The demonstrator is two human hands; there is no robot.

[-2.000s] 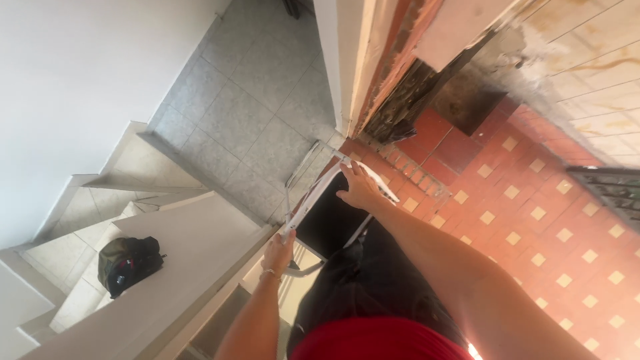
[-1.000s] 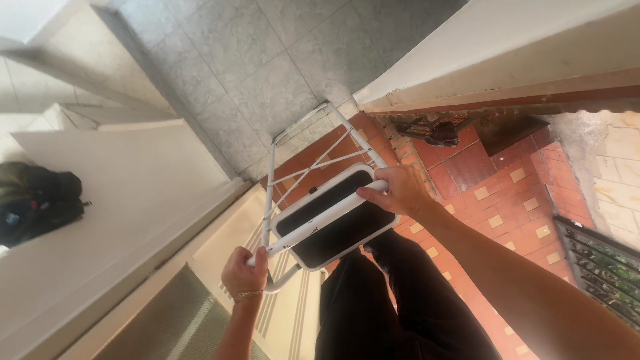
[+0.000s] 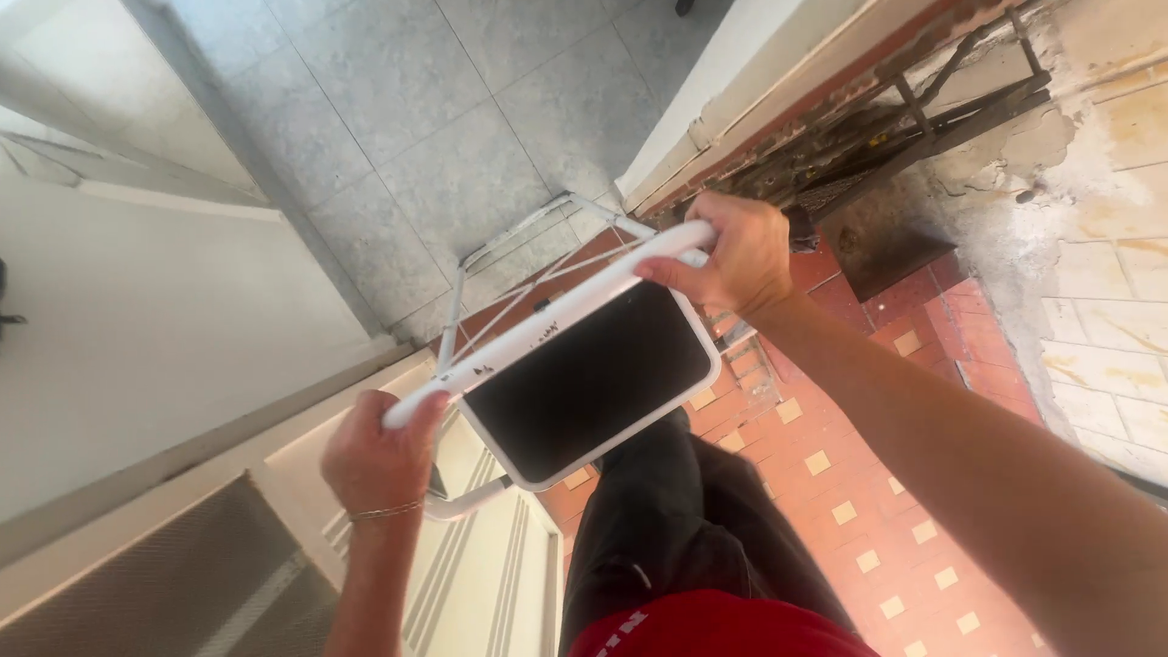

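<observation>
A white metal step stool with a black step pad stands or hangs in front of my legs; whether its feet bear on the floor I cannot tell. Its top rail slants from lower left to upper right. My left hand, with a thin bracelet at the wrist, grips the rail's lower left end. Around the upper right end my right hand is closed, thumb along the near side. Thin crossed braces and a lower frame show beyond the rail.
Grey floor tiles lie ahead, red tiles with cream squares to the right. A white panelled door is at lower left. A wall edge and a rusty metal frame rise at upper right, beside a damaged tiled wall.
The stool's rail now covers more of the crossed frame, and only one black pad shows instead of two. Both hands still hold the rail. The view has shifted, with the dark bag at left nearly out of sight.
</observation>
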